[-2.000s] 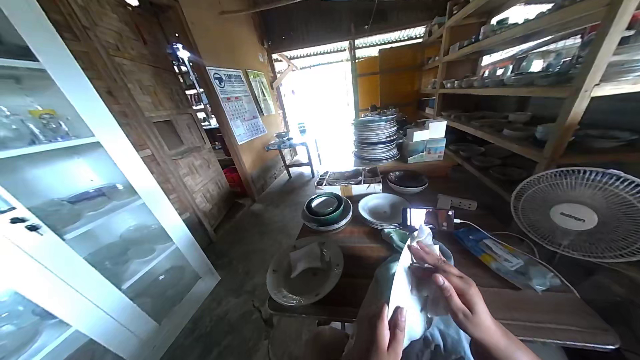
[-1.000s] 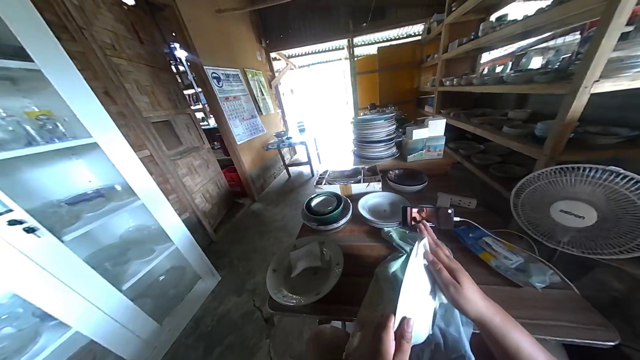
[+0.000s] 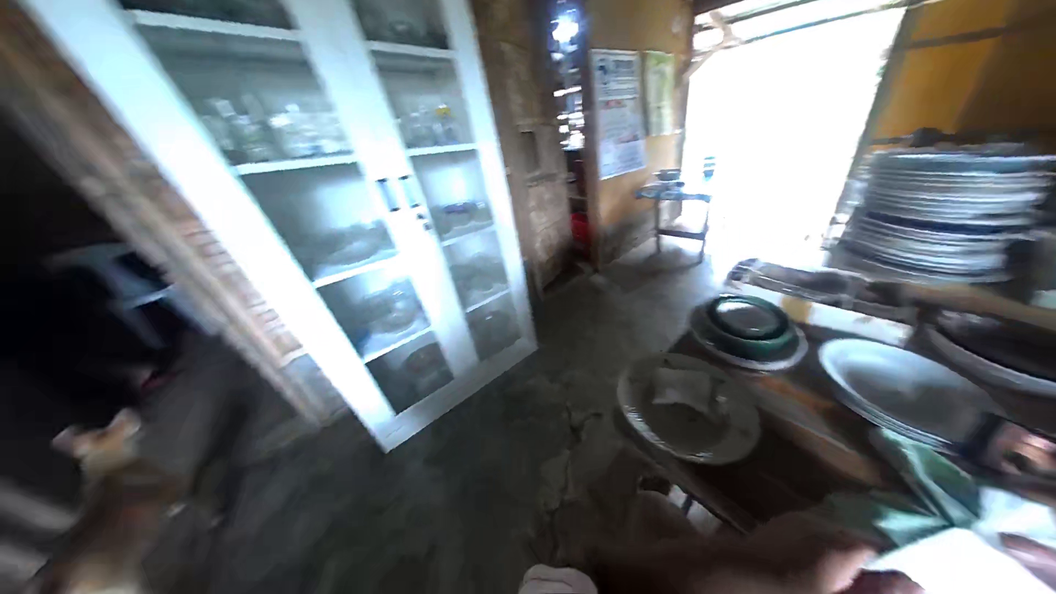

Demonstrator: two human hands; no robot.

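Note:
My left hand (image 3: 813,549), blurred at the bottom edge, grips the near side of a smooth white object (image 3: 961,565), a dish or a cloth; I cannot tell which. Only a bit of my right hand (image 3: 1030,551) shows at the right edge, against that object. Green cloth or plastic (image 3: 928,487) lies crumpled beyond it. An oval plate (image 3: 730,441) with a folded white cloth (image 3: 683,388) on it lies left of my hands. White oval plates (image 3: 907,392) and nested green-rimmed bowls (image 3: 747,326) stand farther back. A phone (image 3: 1011,450) is blurred at the right.
A tall white glass-door cabinet (image 3: 450,305) holds glassware and dishes at the left. Tall stacked plates (image 3: 949,214) stand at the back right. A small brown-and-white animal (image 3: 111,487) is on the floor, lower left. A small table (image 3: 672,194) stands near the bright doorway.
The view has swung strongly to the left, so my hands now sit at the lower right edge. The fan and right-hand shelves are out of view; the animal has come into view.

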